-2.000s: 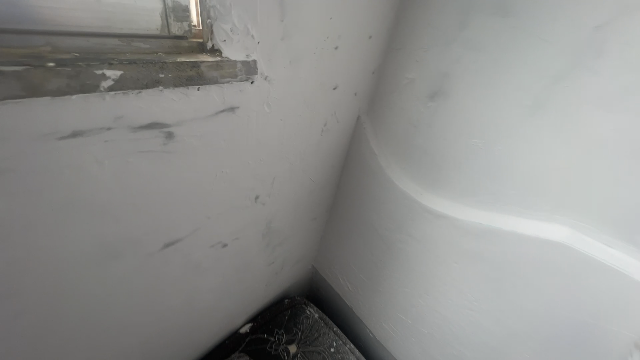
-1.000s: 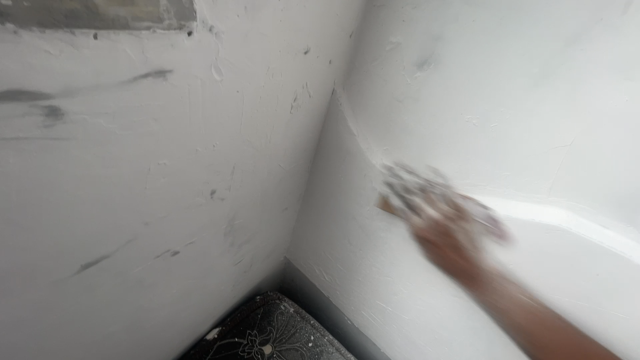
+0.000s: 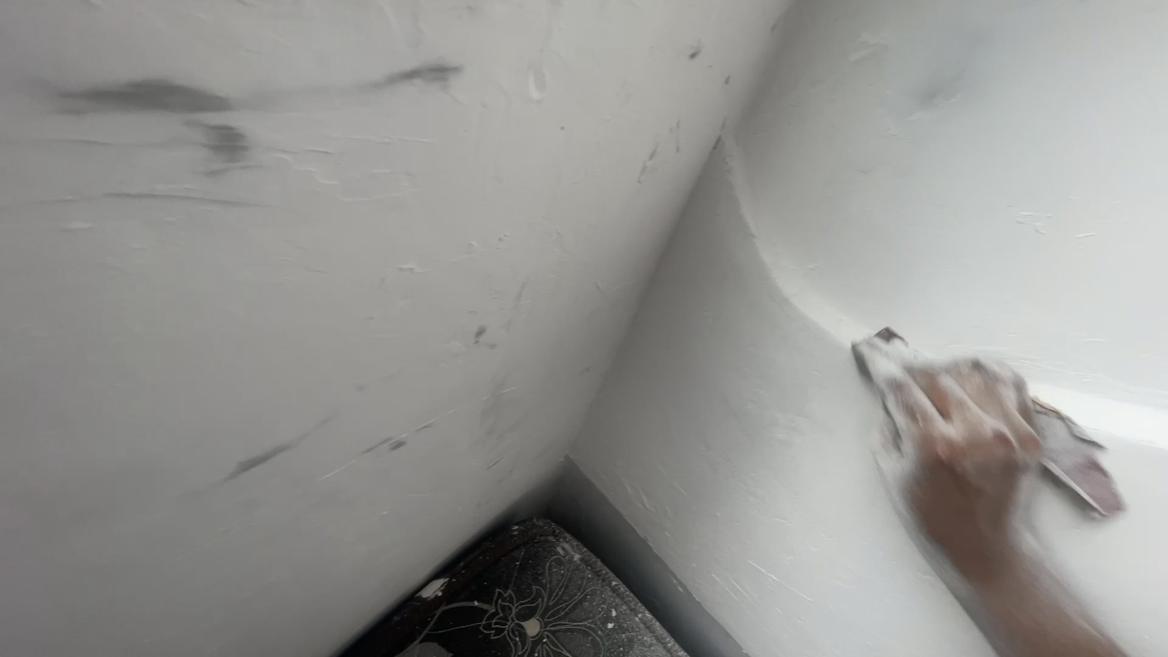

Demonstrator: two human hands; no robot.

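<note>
My right hand [image 3: 976, 420], coated in white dust and blurred, presses a folded sheet of what looks like sandpaper [image 3: 1086, 474] to the white plastered wall [image 3: 821, 474] on the right. The sheet shows a reddish-brown face and sticks out on both sides of the fingers. Beneath the hand runs a raised curved white ledge [image 3: 803, 297], which drops from the wall corner and bends away to the right edge. My left hand is out of view.
On the left stands another white wall [image 3: 365, 301] with grey smudges and small chips. Low in the corner is a dark cushioned item [image 3: 566, 602] with a flower pattern and white specks, beside a grey strip [image 3: 639, 557] along the right wall's base.
My right hand, absent two seconds ago, came into view on the right wall and now is lower and farther right along the ledge. The view has shifted, and the window sill has left it.
</note>
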